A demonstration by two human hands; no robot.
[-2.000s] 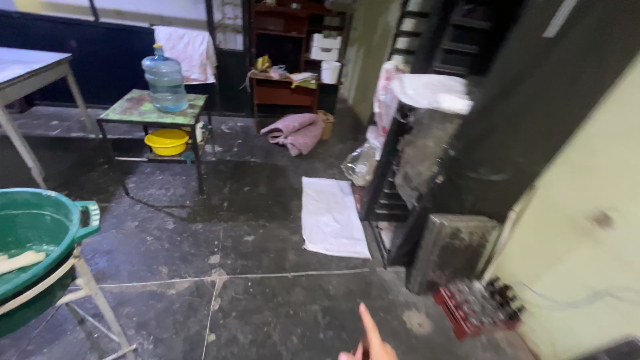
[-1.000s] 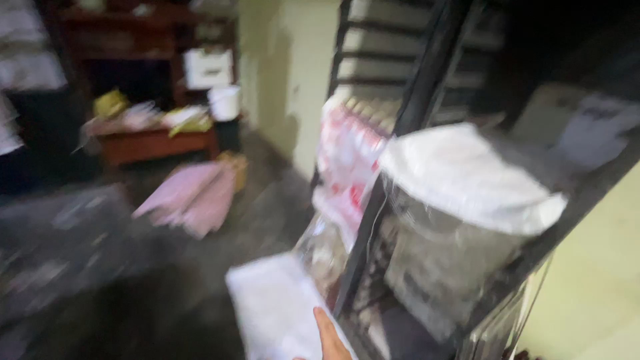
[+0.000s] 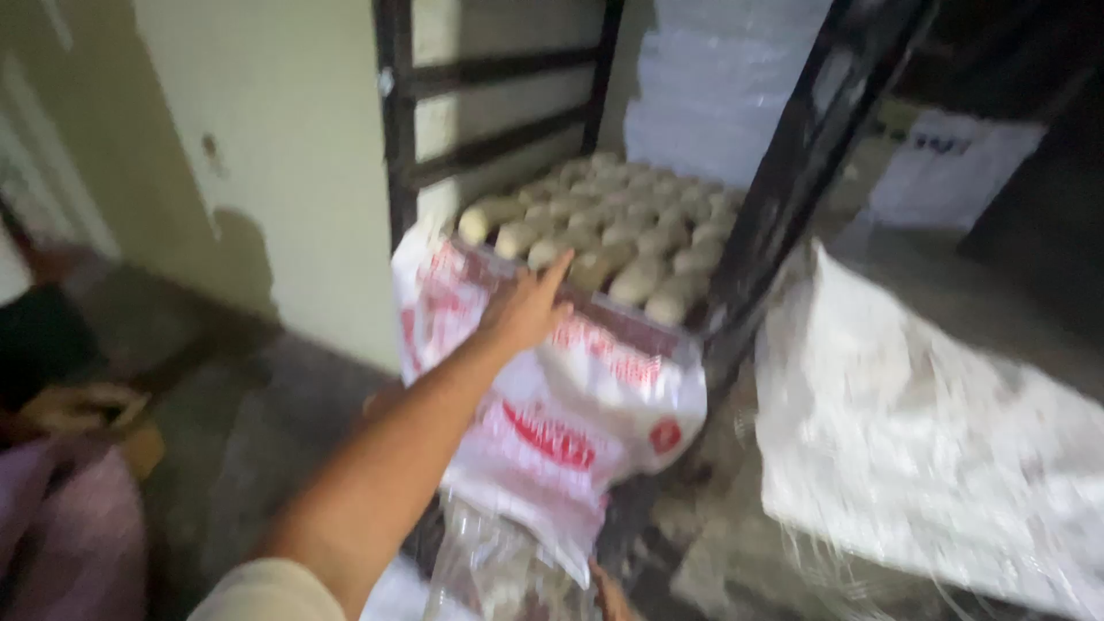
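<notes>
My left hand (image 3: pixel 528 304) reaches in from the lower left, its index finger extended over the front edge of a tray (image 3: pixel 621 317); nothing is seen held in it. Rows of pale, rounded pieces (image 3: pixel 638 216), which look like bread or dough rolls, lie on the tray inside a dark metal rack (image 3: pixel 397 121). A white plastic sack with red print (image 3: pixel 552 431) hangs down the front, below and behind my left hand. At the bottom edge, fingers of my right hand (image 3: pixel 611 595) show beside the sack's lower corner; the rest is out of frame. Blur hides finer contact.
A frayed white woven sack (image 3: pixel 906 448) hangs at right beyond the rack's slanted dark post (image 3: pixel 785 172). Clear plastic (image 3: pixel 492 552) is below the printed sack. A pale wall (image 3: pixel 267 129) stands left of the rack, with pinkish cloth (image 3: pixel 69 517) at lower left.
The view has moved much closer to the rack and its printed sack. My left arm now reaches across to the tray; the rolls on it were not visible earlier.
</notes>
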